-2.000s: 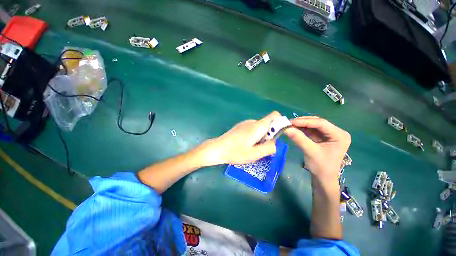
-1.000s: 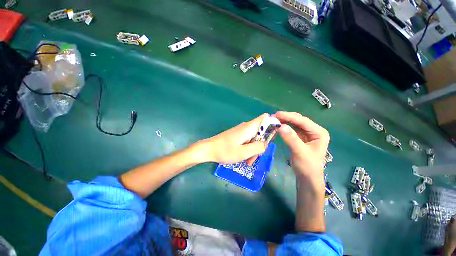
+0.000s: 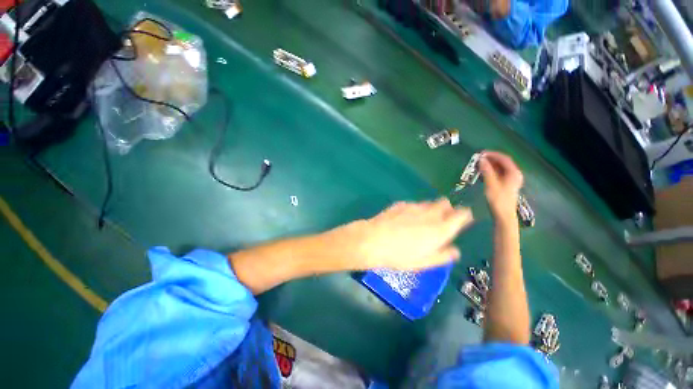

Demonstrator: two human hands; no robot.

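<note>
My right hand [image 3: 501, 176] is stretched forward over the far strip, its fingertips on a device housing [image 3: 470, 172] with its open electronics side showing. My left hand [image 3: 418, 234] is above the blue parts tray [image 3: 427, 305], fingers spread and a little blurred, with nothing seen in it. The tray holds a heap of tiny white parts [image 3: 398, 282] and is partly hidden by my left hand.
More housings lie on the far strip, one [image 3: 358, 91] further left. Unit piles [image 3: 545, 333] lie right of the tray. A black cable [image 3: 242, 187], a plastic bag [image 3: 156, 91] and a black box [image 3: 64, 68] are left. Another person's blue sleeve [image 3: 532, 19] shows at the top.
The housing has left my left hand and is now at my right fingertips on the far strip. My right hand has moved forward; my left hand has opened. The view has turned.
</note>
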